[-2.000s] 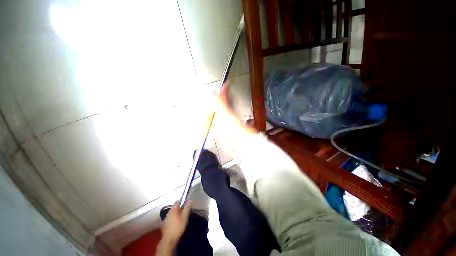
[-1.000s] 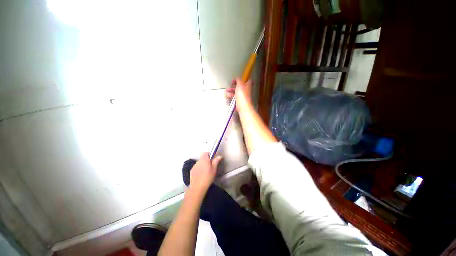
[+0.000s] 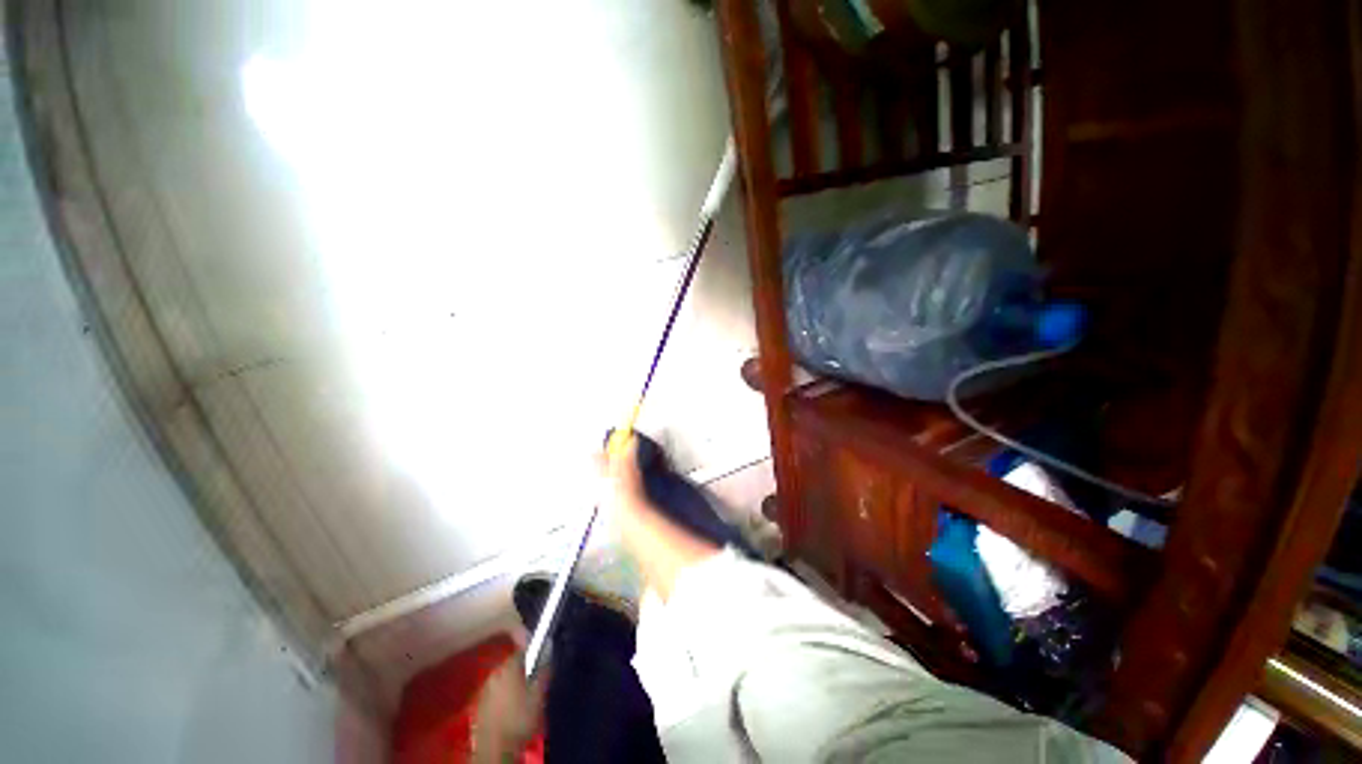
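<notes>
The mop handle (image 3: 672,318), a thin silver pole, slants from the lower left up to the table's left leg. A pale section (image 3: 723,181) shows at its upper part; the mop head cannot be made out. My right hand (image 3: 623,451) is closed around the pole at its orange grip, in front of my dark shoe. My left hand (image 3: 511,714) is blurred, at the pole's near end above a red surface. The light floor tiles (image 3: 575,284) lie under the pole, washed out by glare.
The dark red-brown wooden table (image 3: 765,284) stands on the right. On its shelf lies a bluish water jug (image 3: 911,299) with a blue cap and a hose. Bags (image 3: 1023,560) lie below. A pale wall (image 3: 150,493) is on the left, and a red surface (image 3: 441,699) is at the bottom.
The pole has moved down towards me. My right hand is lower and now at the orange grip; my left hand is lower too. The view has shifted, showing more wall on the left.
</notes>
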